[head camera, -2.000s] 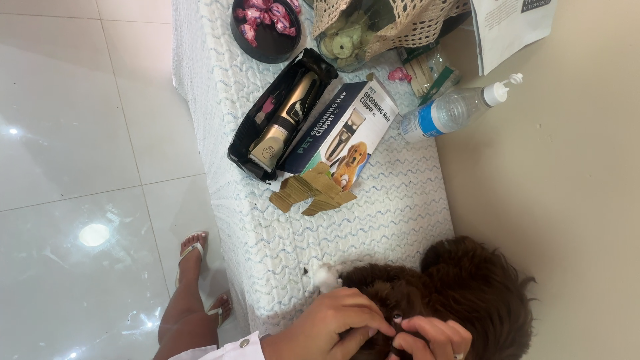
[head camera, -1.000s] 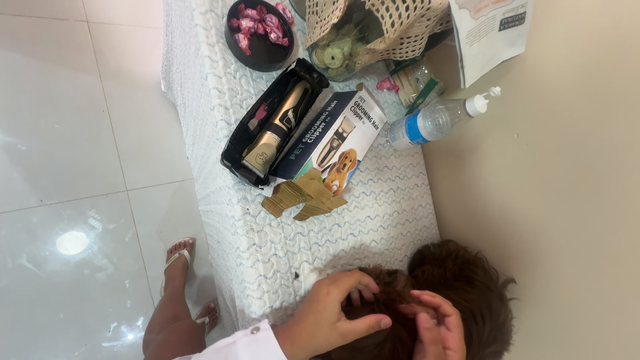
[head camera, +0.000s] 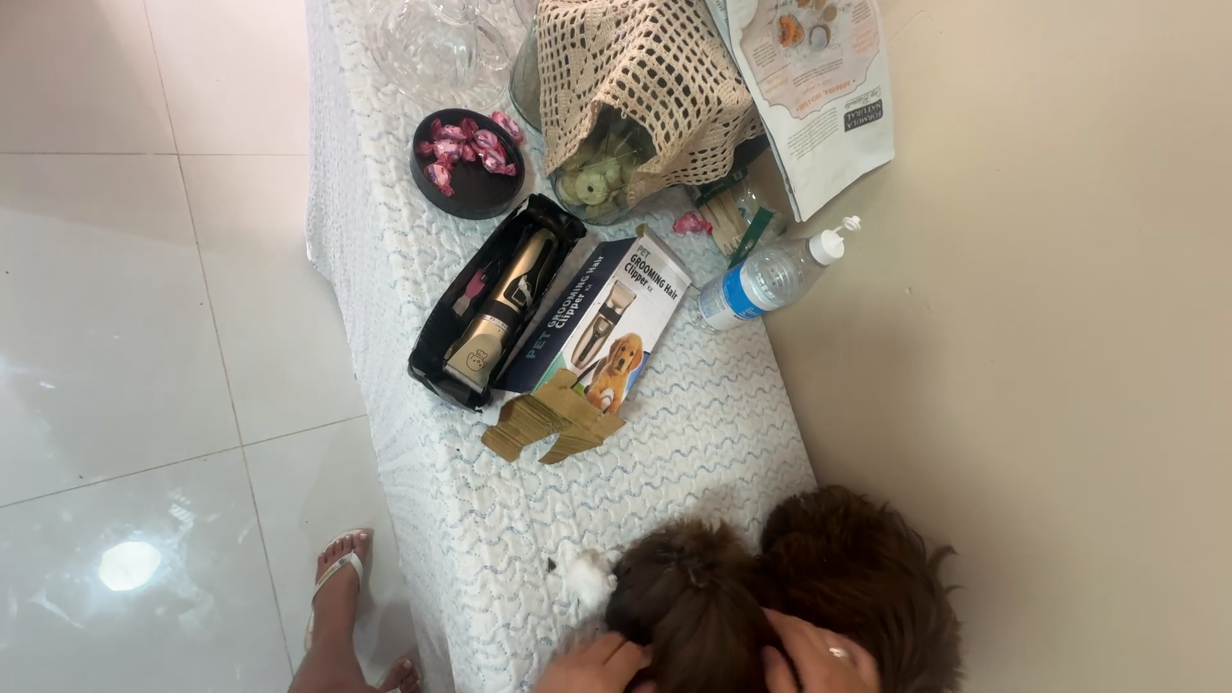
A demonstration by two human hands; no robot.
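A brown, long-haired dog lies at the bottom of the head view, its head point(head camera: 688, 597) beside the furry mass of its body point(head camera: 857, 577). My left hand point(head camera: 597, 664) holds the left side of the head, its fingers bent against the fur. From the other side my right hand point(head camera: 818, 654), with a ring on one finger, grips the head; its fingertips are partly hidden in hair. The dog's face cannot be seen. A tuft of white fluff point(head camera: 585, 577) touches the cloth left of the head.
On the quilted table cover point(head camera: 674, 462) are a gold hair clipper point(head camera: 505, 313) in a black tray point(head camera: 448, 332), its opened box point(head camera: 606, 327), a plastic bottle point(head camera: 760, 284), a dish point(head camera: 472, 197) of wrapped sweets and a crocheted cover point(head camera: 635, 77) over a jar. A wall point(head camera: 1011, 337) borders the right side.
My hands have moved apart from over the dog's head to its two sides, so the top of the head now shows. The view has shifted.
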